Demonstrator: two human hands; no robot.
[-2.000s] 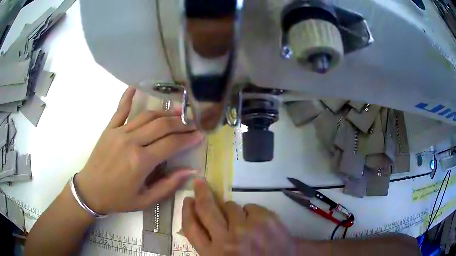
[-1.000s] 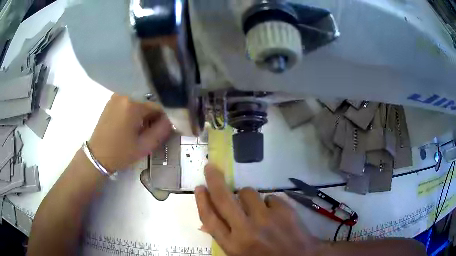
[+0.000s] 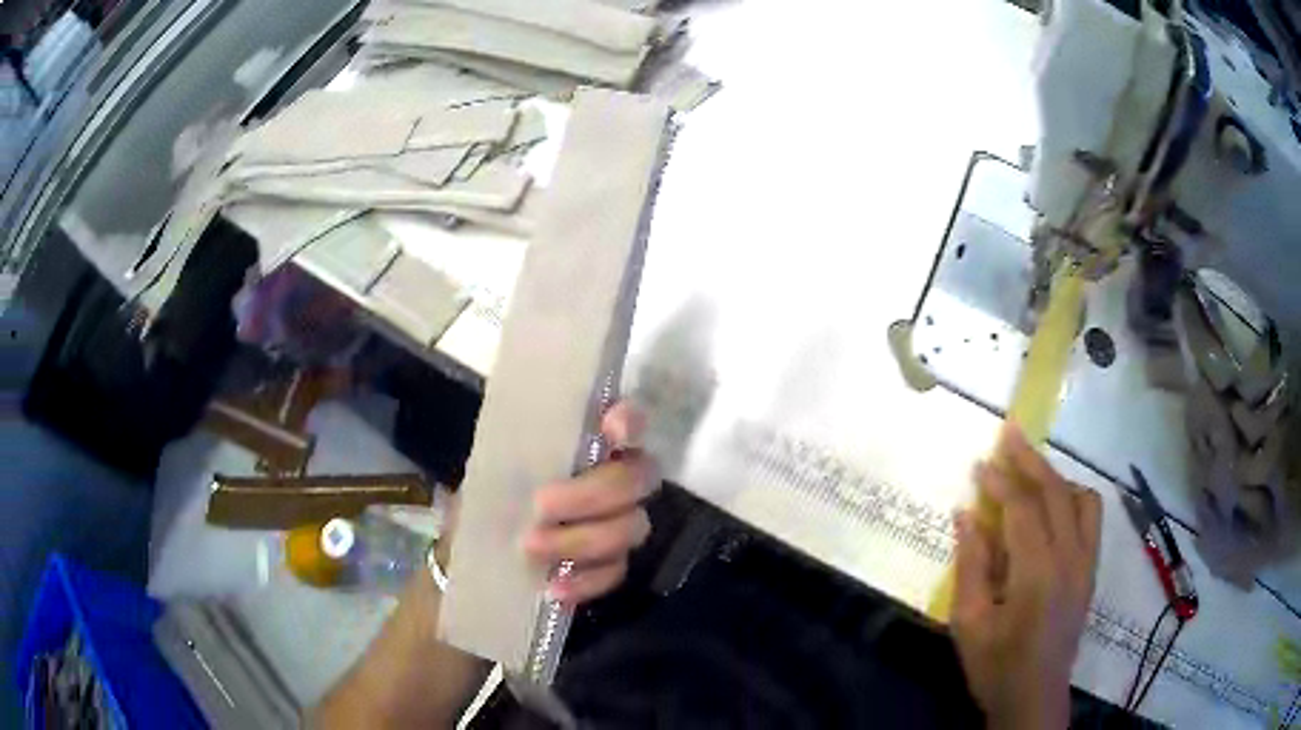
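Observation:
My left hand [image 3: 592, 516] holds a long grey-beige zip panel [image 3: 549, 371] up over the table's front edge, left of the machine. Silvery zipper teeth run along the panel's right edge, and the tape shows at its lower end. My fingers lie across the panel's lower half; the thumb is partly hidden. My right hand [image 3: 1024, 549] rests on the yellow strip [image 3: 1049, 357] near the table's front edge, fingers slightly spread, gripping nothing that I can see. The presser foot area [image 3: 1092, 235] is at the upper right, blurred, with the shiny bed plate [image 3: 970, 307] beside it.
Fanned plain strips [image 3: 371, 143] lie at the upper left. A pile of zip pieces [image 3: 1238, 428] is at the far right, with red-and-black thread snips [image 3: 1163, 549] near it. Below left are a blue bin [image 3: 107, 642], a bottle with an orange part [image 3: 335, 549] and brown pieces [image 3: 314, 499].
The view has swung left. My left hand has moved from beside the needle to the table's front left and now holds up the zip panel. My right hand stays at the yellow strip.

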